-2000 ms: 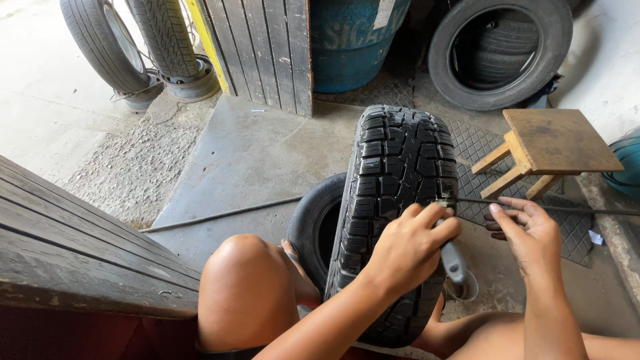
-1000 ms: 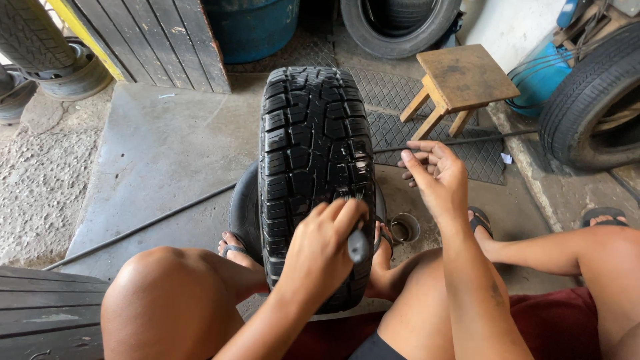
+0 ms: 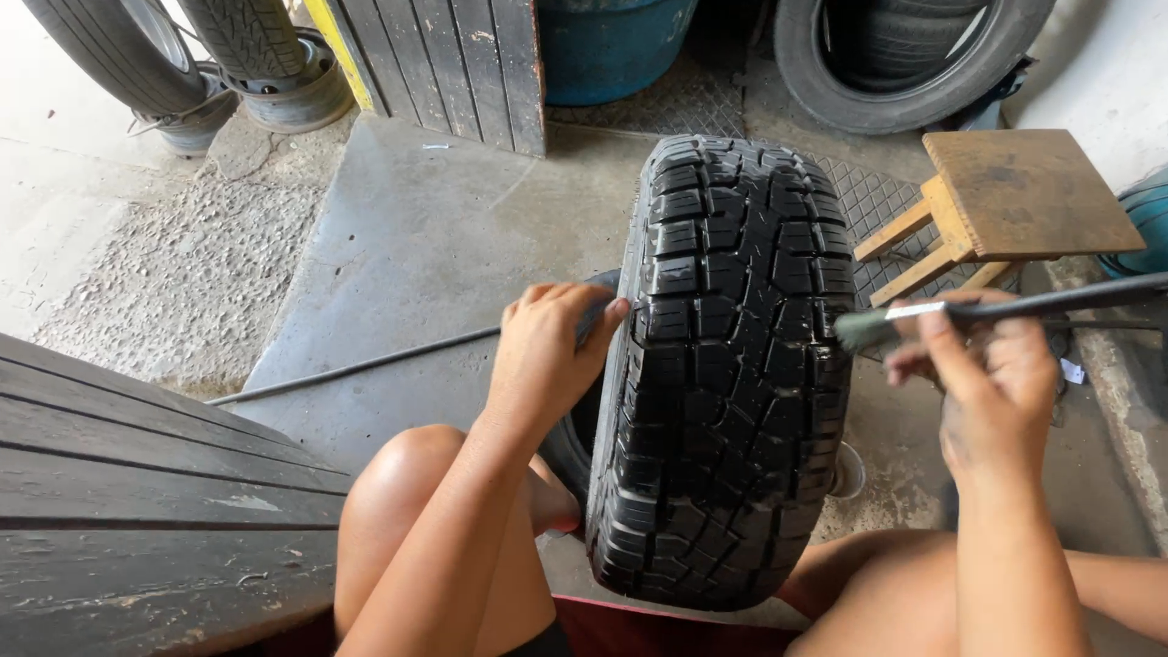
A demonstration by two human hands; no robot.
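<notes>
A wet, black, chunky-treaded tyre (image 3: 739, 365) stands upright between the person's knees. At its left side is my left hand (image 3: 552, 351), fingers curled round a grey object (image 3: 598, 315) that is mostly hidden, with the thumb tip by the sidewall. My right hand (image 3: 995, 388), blurred, is to the right of the tyre and holds a brush with a dark handle (image 3: 1068, 297). The brush has a pale band and dark greenish bristles (image 3: 862, 330), which are at the right edge of the tread. Whether they touch it is unclear. A small cup (image 3: 849, 470) is partly hidden behind the tyre.
Another tyre (image 3: 570, 443) lies behind the upright one. A black hose (image 3: 365, 365) crosses the floor. A wooden stool (image 3: 1031, 196) stands right, below a large tyre (image 3: 912, 114). A blue tub (image 3: 611, 46), wooden panels (image 3: 137, 484) and wheel rims (image 3: 292, 100) are around.
My left hand has moved off the tread to the tyre's left side. A brush now shows plainly in my right hand. The view has shifted.
</notes>
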